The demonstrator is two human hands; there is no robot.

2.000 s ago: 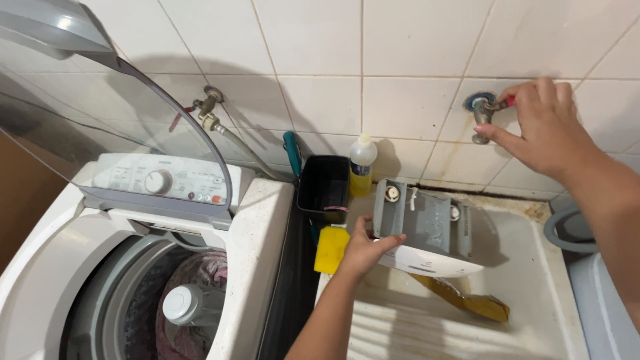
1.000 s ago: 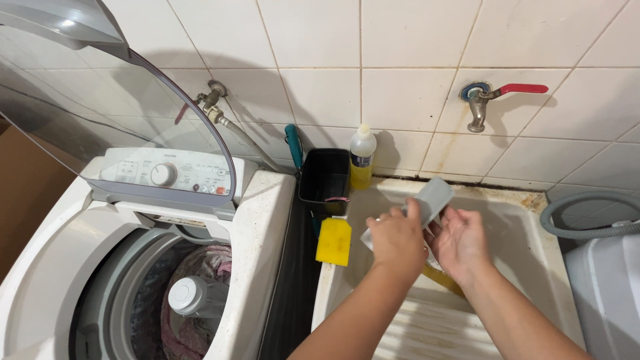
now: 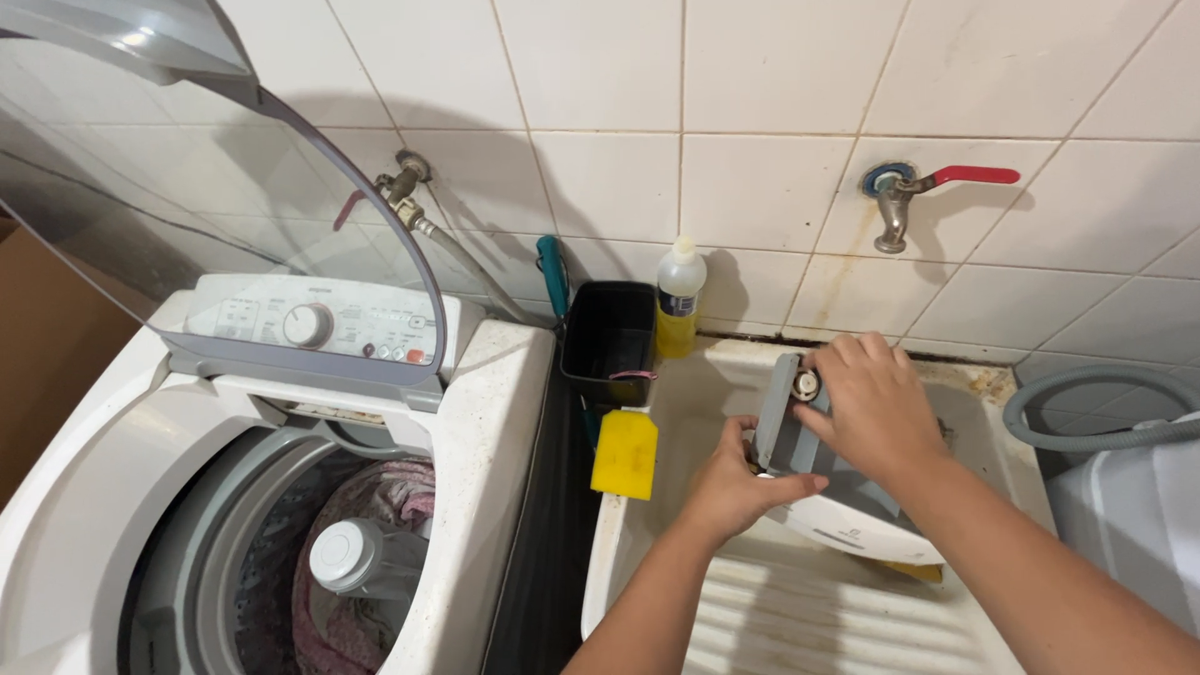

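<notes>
Over the laundry sink, my left hand grips the near left corner of a grey and white detergent drawer. My right hand is on the drawer's far side, its fingers beside a small round cream cap; my palm and wrist hide part of the drawer. Whether the right fingers grip the drawer or only press on it is unclear. A metal tap with a red lever stands on the wall above. Under the drawer, part of a yellow item shows in the sink.
A top-load washing machine with raised clear lid and pinkish laundry inside stands left. Between it and the sink are a black bin, a bottle of yellow liquid, a yellow scraper-shaped piece and a teal handle. A grey hose lies right.
My right hand was on the tap lever two seconds ago; it is now at the drawer. One second ago both hands held a translucent grey part above the sink.
</notes>
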